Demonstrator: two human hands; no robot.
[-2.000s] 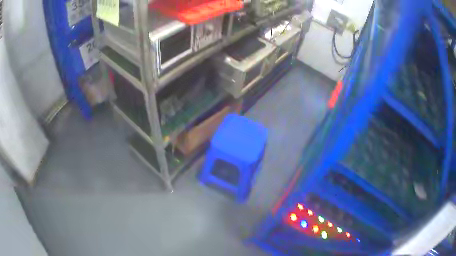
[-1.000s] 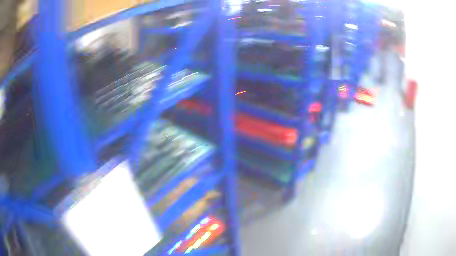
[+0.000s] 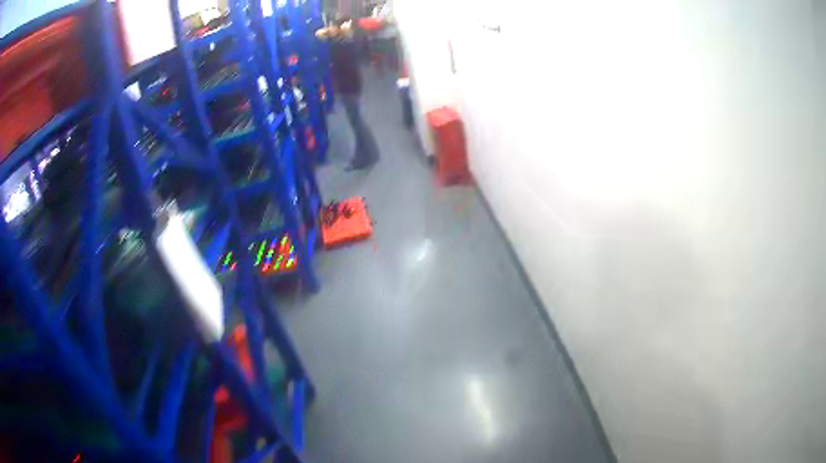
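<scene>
Neither my left hand nor my right hand is in the picture. Nearest in front of me on the left is a blue metal storage rack [image 3: 131, 172], tilted in the view, with a white paper sheet [image 3: 192, 276] on its frame. A low rack tray [image 3: 272, 255] shows rows of small green and red lights. Red-orange trays [image 3: 229, 398] sit low in the rack at the bottom. The picture is somewhat blurred.
A grey floor aisle [image 3: 412, 335] runs ahead beside a white wall [image 3: 652, 208]. A red-orange tray stack [image 3: 346, 222] with dark items on top stands on the floor by the racks. A red box [image 3: 449, 146] stands against the wall. A person [image 3: 351, 99] is farther down the aisle.
The view has turned from the shelf and blue stool to the aisle. The racks now lie left, and the wall fills the right. The person has come into view.
</scene>
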